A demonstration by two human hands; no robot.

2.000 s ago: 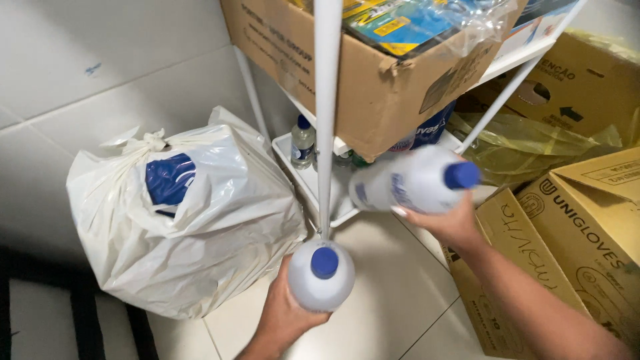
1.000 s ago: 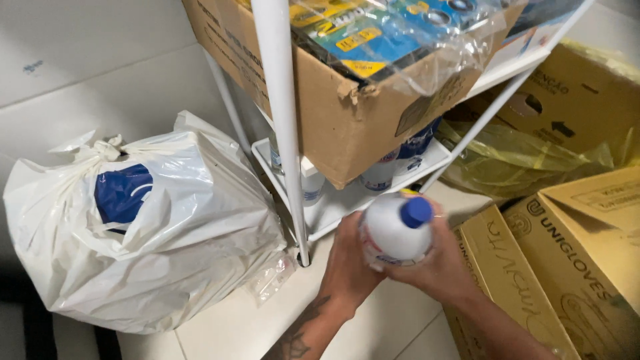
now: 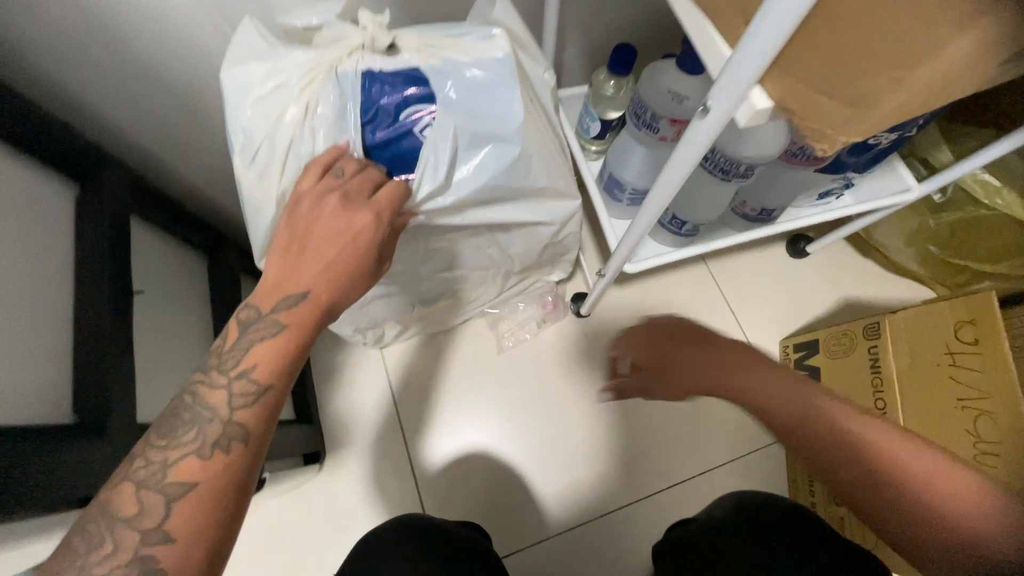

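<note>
My left hand (image 3: 344, 220) rests against the front of a knotted white plastic bag (image 3: 488, 152), its fingers curled at the edge of an opening that shows a blue printed package (image 3: 398, 120). Whether the fingers pinch the plastic cannot be told. Over the floor tiles hangs my right hand (image 3: 660, 360), slightly blurred, fingers loosely curled, with no object visible in it. Clear bottles with blue labels (image 3: 712, 180) stand on the lower shelf of a white rolling cart (image 3: 640, 260), beside a smaller blue-capped bottle (image 3: 606, 104).
A cardboard box (image 3: 896, 72) sits higher on the cart. Another cardboard box (image 3: 920, 384) stands at right, near a yellowish plastic bag (image 3: 944, 216). A small clear plastic packet (image 3: 524, 316) lies by a caster (image 3: 580, 304). Black framework (image 3: 112, 320) stands at left.
Both hands were around a blue-capped bottle one second ago; they have let it go and parted, the left now at the white bag. The view has shifted left and down.
</note>
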